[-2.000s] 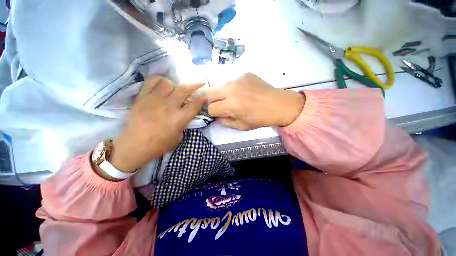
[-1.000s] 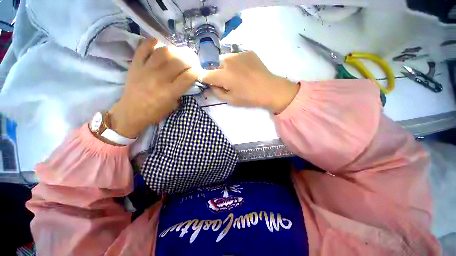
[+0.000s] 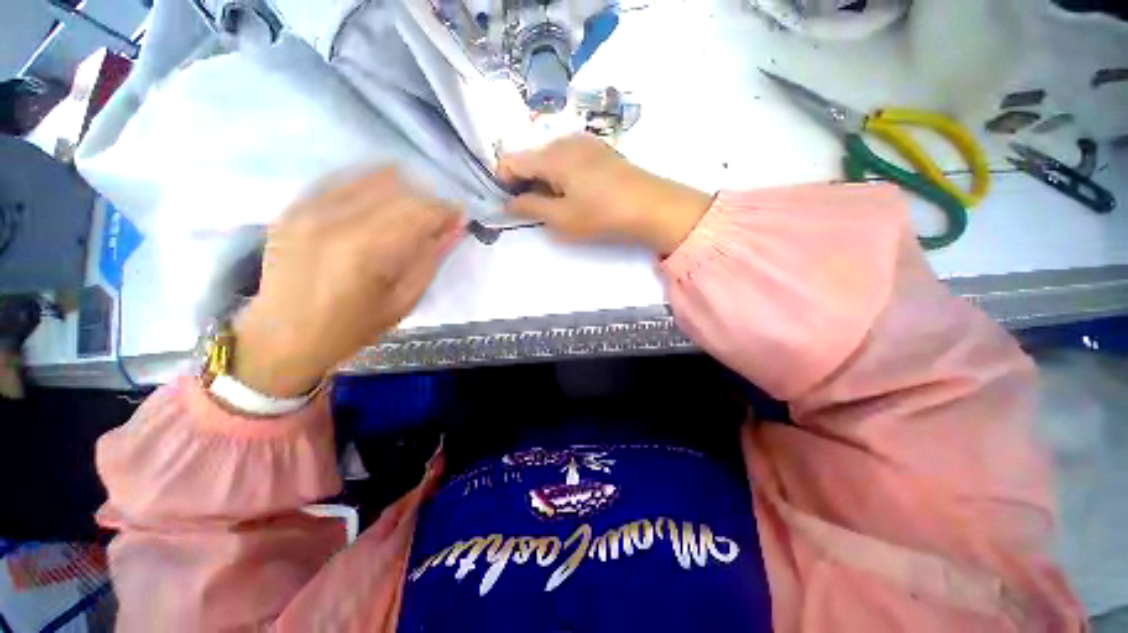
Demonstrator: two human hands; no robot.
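The pale grey garment cloth (image 3: pixel 235 130) lies bunched on the machine table, left of the needle area, with a dark seam edge running down to my right hand. My right hand (image 3: pixel 588 186) pinches the cloth's dark edge just below the presser foot area. My left hand (image 3: pixel 353 266) is blurred above the lower part of the cloth; whether its fingers hold cloth cannot be told. The sewing machine's blue-grey cylinder (image 3: pixel 546 74) stands above my right hand. A small dark piece (image 3: pixel 485 231) lies at the cloth edge between the hands.
Shears with yellow and green handles (image 3: pixel 922 142) lie right of the needle. Thread snips (image 3: pixel 1061 177) and small dark flat pieces (image 3: pixel 1014 120) lie farther right. A ruler strip (image 3: pixel 532 343) runs along the table's front edge. Pale cloth (image 3: pixel 1089 433) is at the far right.
The checked fabric has gone from view below the hands. The pale cloth has shifted and its dark seam edge now shows. My left hand has moved down; the right hand stays near the needle.
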